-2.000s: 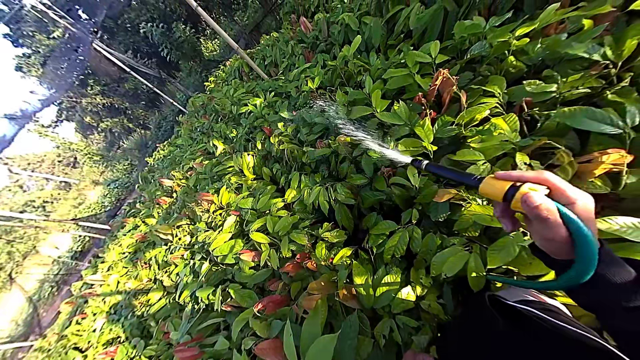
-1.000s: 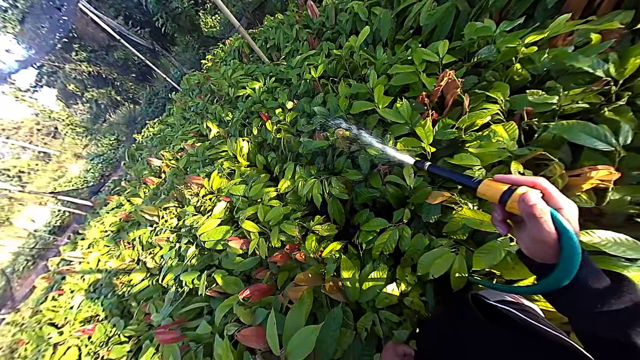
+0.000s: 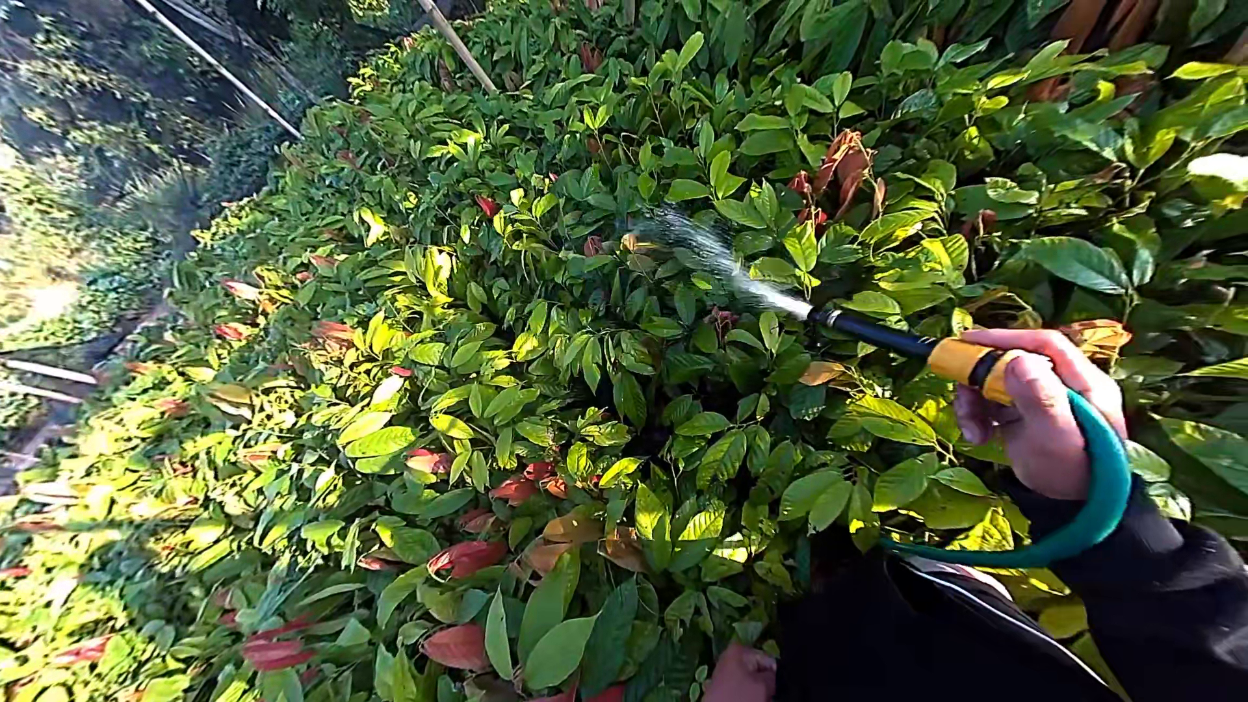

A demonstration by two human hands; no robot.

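In my right hand (image 3: 1048, 414) is a spray wand (image 3: 877, 334) with a black tube and a yellow grip, held low over the leaves. A green hose (image 3: 1107, 497) curves from its rear end, under my wrist and back toward my dark jacket. White water spray (image 3: 717, 258) fans out from the tip toward the upper left, onto dense leafy plants (image 3: 585, 361). Part of my left hand (image 3: 741, 673) shows at the bottom edge beside the jacket, close to the leaves. Its fingers are mostly cut off, and whether it holds anything cannot be told.
Green foliage with reddish young leaves (image 3: 468, 558) surrounds both hands. Dry brown leaves (image 3: 846, 171) hang beyond the wand. A thin pole (image 3: 458, 47) rises from the plants at the top, and another pale pole (image 3: 219, 68) slants at the upper left.
More of my left hand shows at the bottom edge than two seconds ago. My right hand still holds the wand, and water sprays in all frames. The view has shifted a little.
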